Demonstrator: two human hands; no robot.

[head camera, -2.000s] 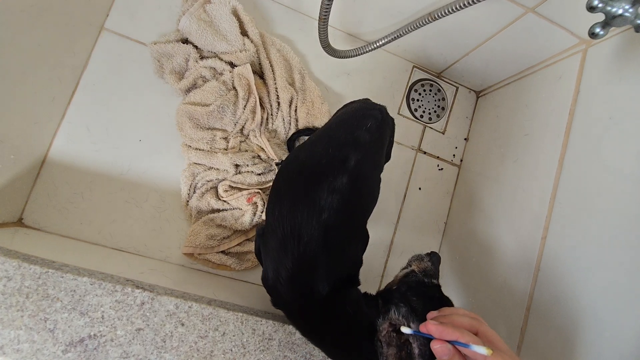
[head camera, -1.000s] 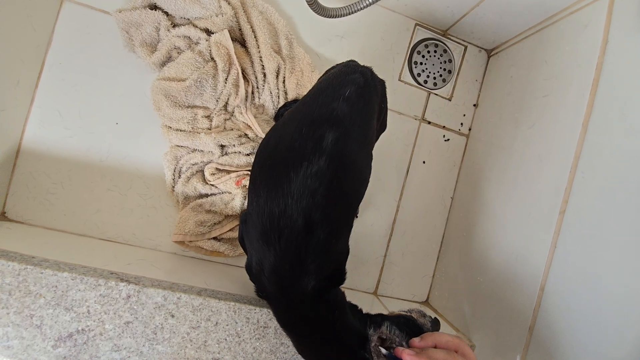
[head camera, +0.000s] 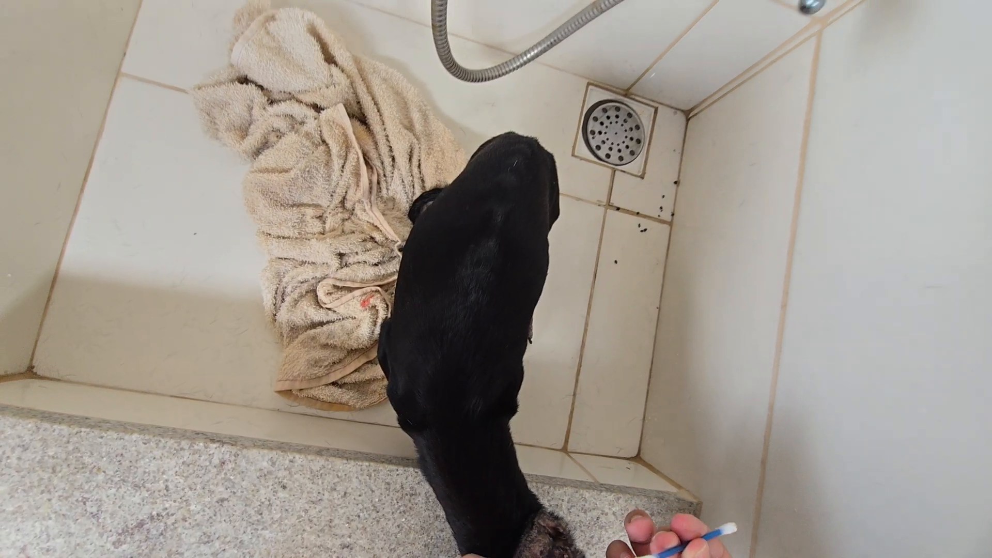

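A black dog (head camera: 473,294) stands in the tiled basin, seen from above, its neck reaching over the granite ledge at the bottom edge. Reddish, sparsely haired skin shows on its head (head camera: 549,536), which is partly cut off by the frame. My right hand (head camera: 670,539), at the lower right beside the head, holds a blue-stemmed cotton swab (head camera: 690,541) with its white tip pointing up and right. Of my left hand (head camera: 471,556), only a sliver of skin seems to show at the bottom edge by the dog's neck; its fingers are hidden.
A crumpled beige towel (head camera: 310,201) lies on the tiles left of the dog. Beyond the dog are a round metal drain (head camera: 613,132) and a metal shower hose (head camera: 496,74). The speckled granite ledge (head camera: 194,488) runs along the front, and a tiled wall (head camera: 876,310) rises at right.
My right hand has moved away from the dog's head, which it touched one second ago. The dog's head has shifted toward the bottom edge, now mostly out of frame.
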